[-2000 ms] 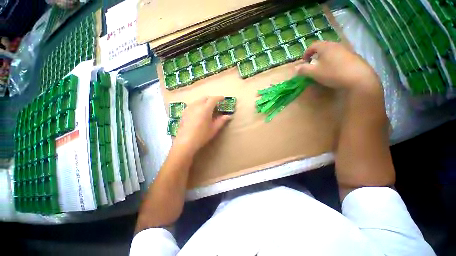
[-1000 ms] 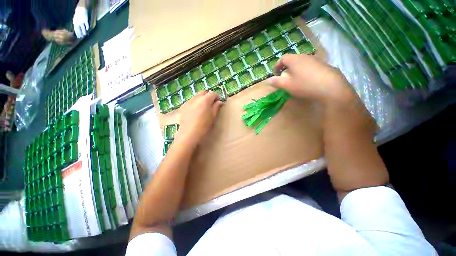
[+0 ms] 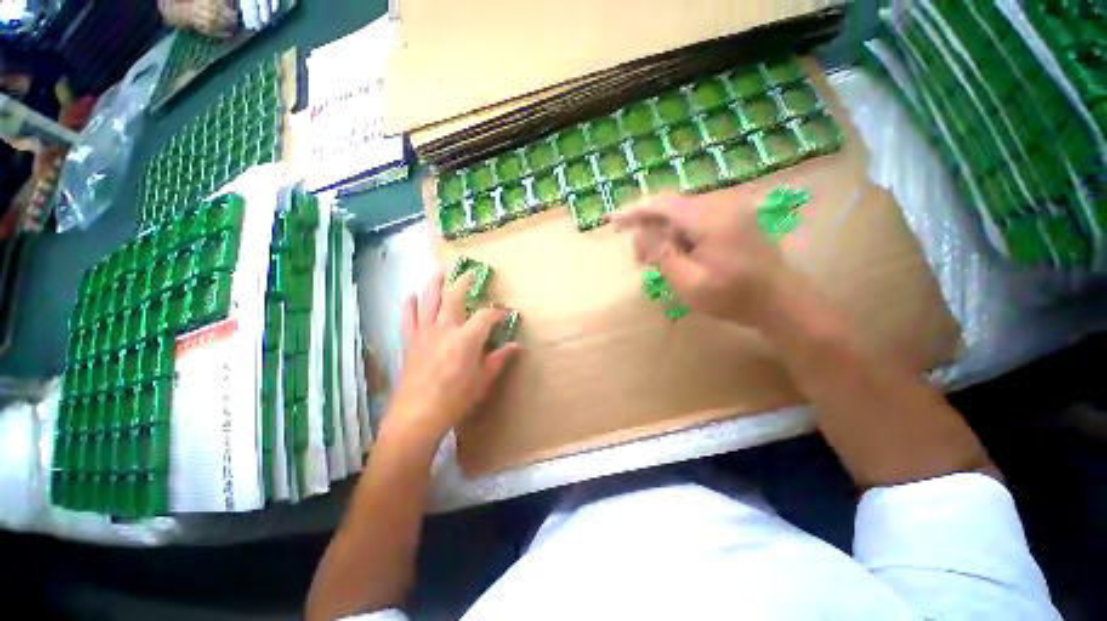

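My left hand (image 3: 455,352) is at the left of the cardboard work sheet (image 3: 571,376), with one small green square part (image 3: 507,325) between thumb and forefinger. Another square part (image 3: 469,279) lies under its other fingertips. My right hand (image 3: 710,255) is over the middle right of the sheet, fingers bent, fingertips near the front edge of the rows of parts (image 3: 656,134). Whether it holds anything is hidden. Green peel strips (image 3: 783,211) show on both sides of the right hand, partly covered by it.
Layered stacks of green parts and newspaper stand at left (image 3: 285,352) and far right (image 3: 1008,134). Spare cardboard sheets (image 3: 546,61) lie behind the rows. Bubble wrap (image 3: 904,170) edges the sheet. A clear plastic bag (image 3: 103,164) and another person's hand (image 3: 200,15) are at far left.
My left hand has moved from the rows back to the loose parts at the left. My right hand has shifted towards the sheet's middle and now covers part of the strips. The view has shifted.
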